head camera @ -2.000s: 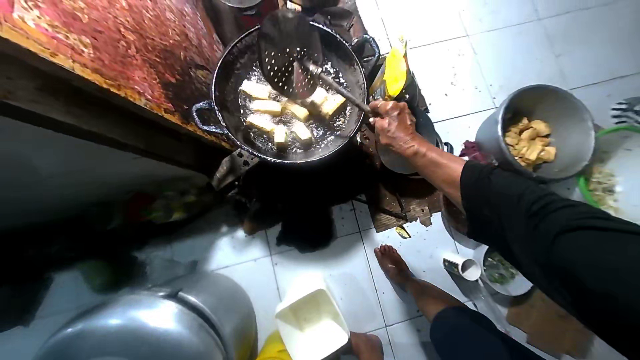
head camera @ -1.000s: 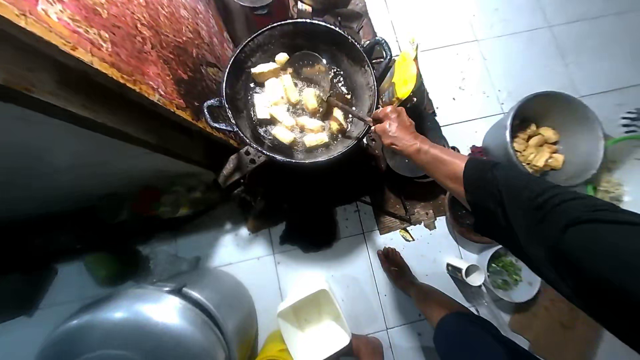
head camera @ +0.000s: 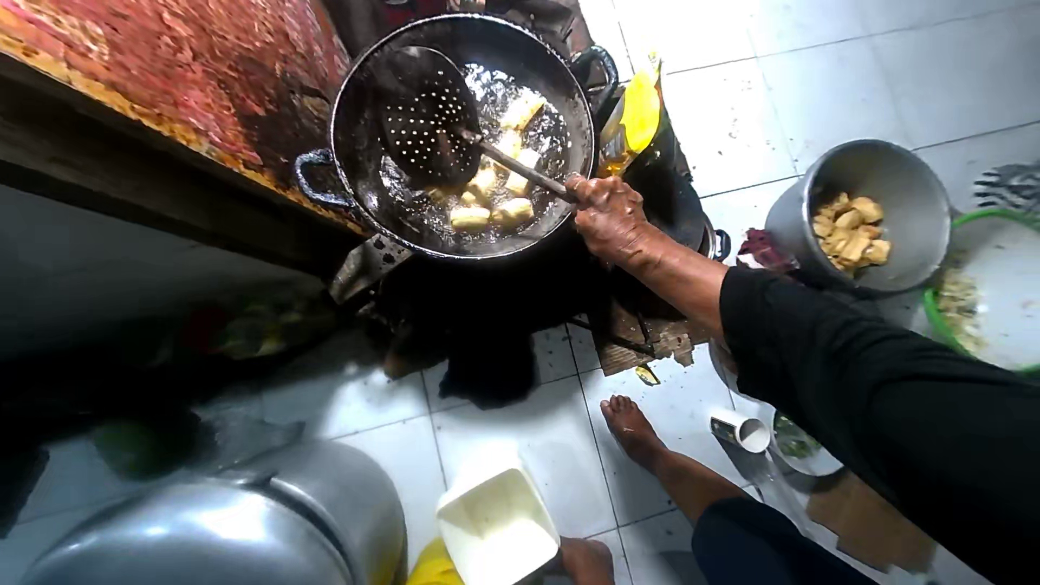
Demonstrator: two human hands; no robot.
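My right hand [head camera: 611, 213] is closed around the handle of a perforated metal skimmer [head camera: 431, 118]. The skimmer's round head is over the left half of a dark wok [head camera: 585, 122], and its handle crosses the wok's right rim. Several pale yellow chunks of food [head camera: 513, 213] lie in bubbling oil, mostly right of and below the skimmer. Whether the skimmer's head touches the oil cannot be told. A yellow plastic packet [head camera: 641, 110] stands just right of the wok. My left hand is out of view.
A deep metal pot [head camera: 910, 187] holding fried chunks stands at right, beside a green-rimmed basin [head camera: 946, 325]. Below are a white cup [head camera: 741, 431] and a plate of greens [head camera: 800, 445]. A white square container [head camera: 497, 520] and large metal pot [head camera: 203, 536] are nearer me.
The skimmer has moved from among the chunks at the right of the wok to its left side. The chunks have shifted in the oil. My right hand has kept hold of the handle.
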